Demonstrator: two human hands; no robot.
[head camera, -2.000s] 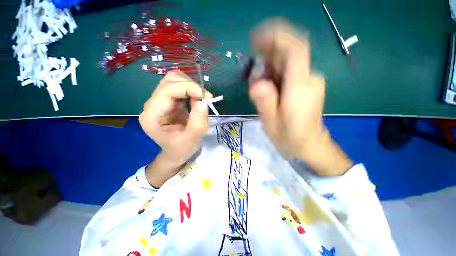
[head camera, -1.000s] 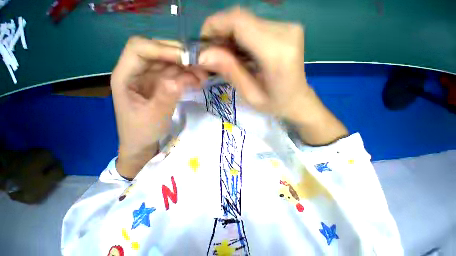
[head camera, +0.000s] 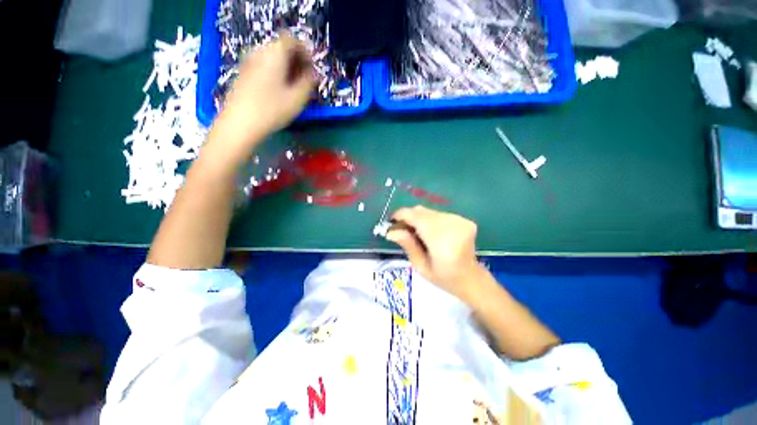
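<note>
My left hand is over the left blue tray, its fingers among short metal pieces; whether it holds one is hidden. My right hand, near the mat's front edge, pinches a thin silver rod with a small white piece at its lower end. The rod points up, away from me. Behind it lies a blurred pile of red leads with tiny white ends. A joined unit, a rod with a white crosspiece, lies on the green mat to the right.
White strips lie loose at left. The right blue tray holds long metal rods; a dark block rests across both trays. Clear tubs stand at back left and back right. A scale is far right.
The hands were together over the mat's front edge; my left hand has moved away to the left tray. My right hand now has the rod. The view has tipped up, showing the trays.
</note>
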